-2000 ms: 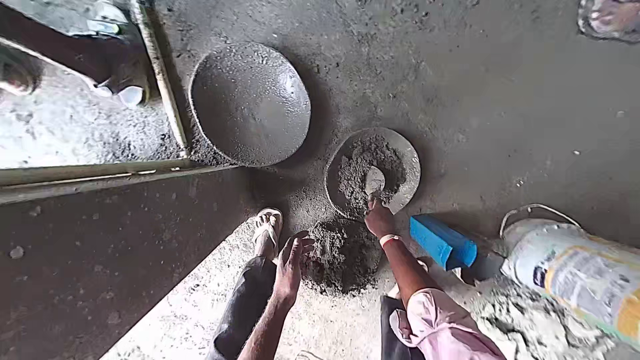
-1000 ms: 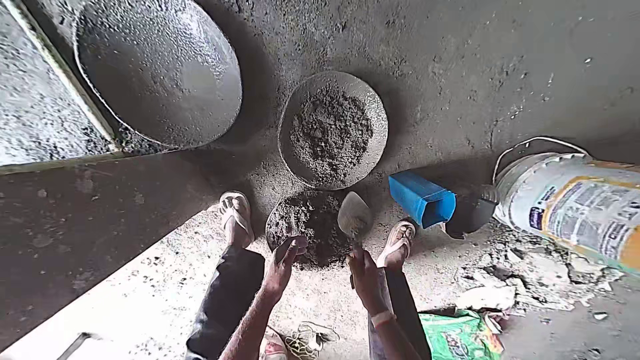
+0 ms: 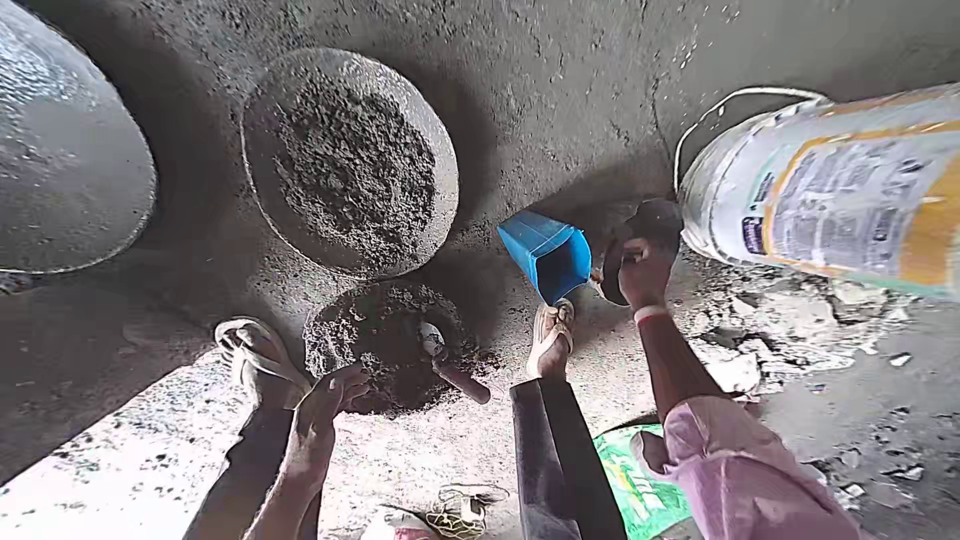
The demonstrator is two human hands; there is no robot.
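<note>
My right hand (image 3: 645, 277) has its fingers on a dark, curved container (image 3: 654, 225), between a blue plastic box (image 3: 544, 251) and a white bucket lying on its side. Held low at the left, my left hand (image 3: 330, 401) is empty, fingers apart, beside a dark heap of mortar mix (image 3: 382, 337). A trowel (image 3: 457, 375) rests on that heap, its blade partly sunk in and its handle toward me. Beyond the heap is a round pan (image 3: 442, 172) holding more of the grey mix.
A larger pan (image 3: 67, 172) with a wet grey surface stands at the far left. The bucket (image 3: 840, 187) lies at the right, above pale rubble (image 3: 780, 322). A green bag (image 3: 645, 480) and tangled string (image 3: 457, 514) are near my feet. A dark slab edge runs along the lower left.
My right hand has let go of the trowel, which now lies on the heap, and has moved right to the dark container. Earlier the trowel was in the round pan. The view has shifted right.
</note>
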